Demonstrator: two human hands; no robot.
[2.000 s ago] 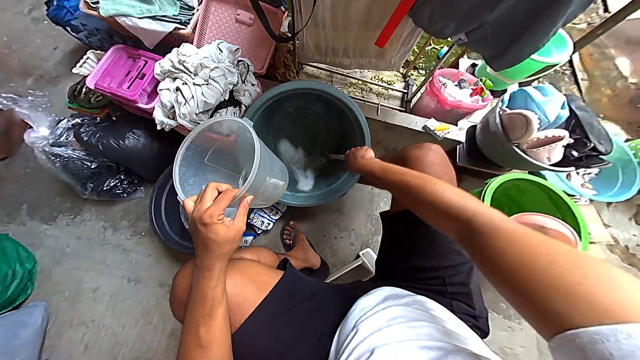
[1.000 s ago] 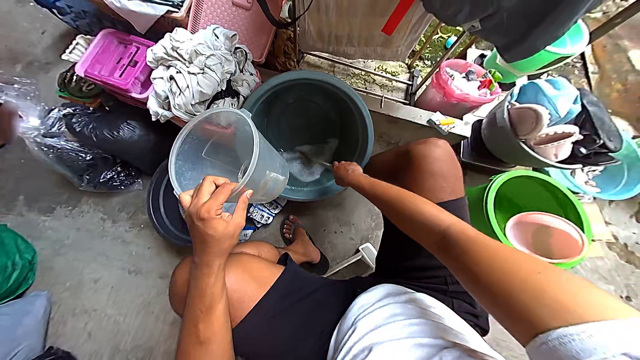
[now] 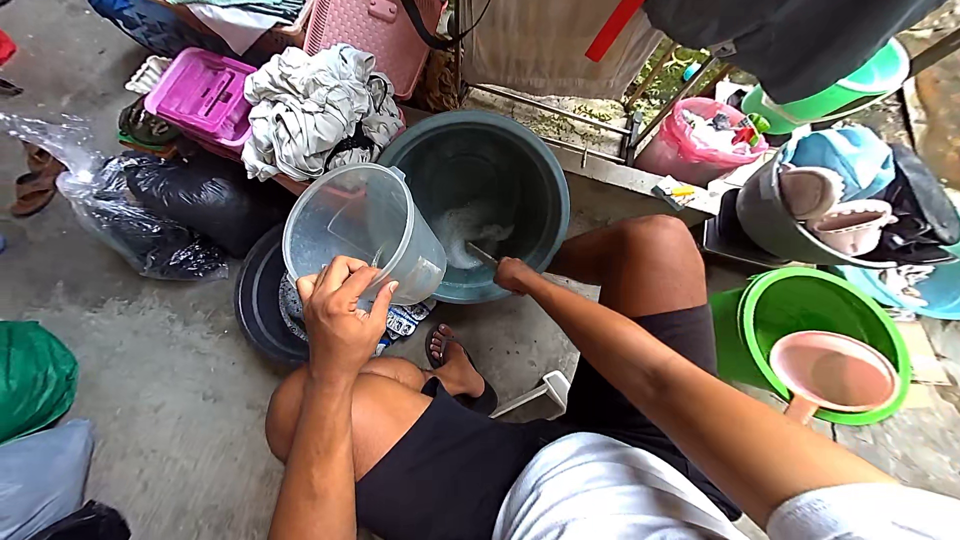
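Note:
My left hand (image 3: 345, 304) grips the near rim of a clear plastic bucket (image 3: 420, 251), tilted with its mouth toward the upper left. In my right hand (image 3: 517, 276) is the handle of a thin utensil (image 3: 481, 255), its far end in whitish suds (image 3: 465, 236) in a large dark green basin (image 3: 551, 180). The utensil's exact kind cannot be told. The clear bucket's base is over the basin's near left edge. Beneath the bucket, partly hidden, a dark round tub (image 3: 259, 300) stands on the floor with sudsy contents.
Crumpled pale cloth (image 3: 315, 112) lies beside a pink plastic basket (image 3: 202, 97). A black plastic bag (image 3: 210, 195) rests at left. On the right are a green bucket (image 3: 780, 300) with a pink dipper (image 3: 832, 371), a grey bucket of shoes (image 3: 772, 217) and a pink-lined bin (image 3: 697, 154).
The utensil and my right hand have shifted a little within the near part of the basin. My left hand keeps hold of the clear bucket.

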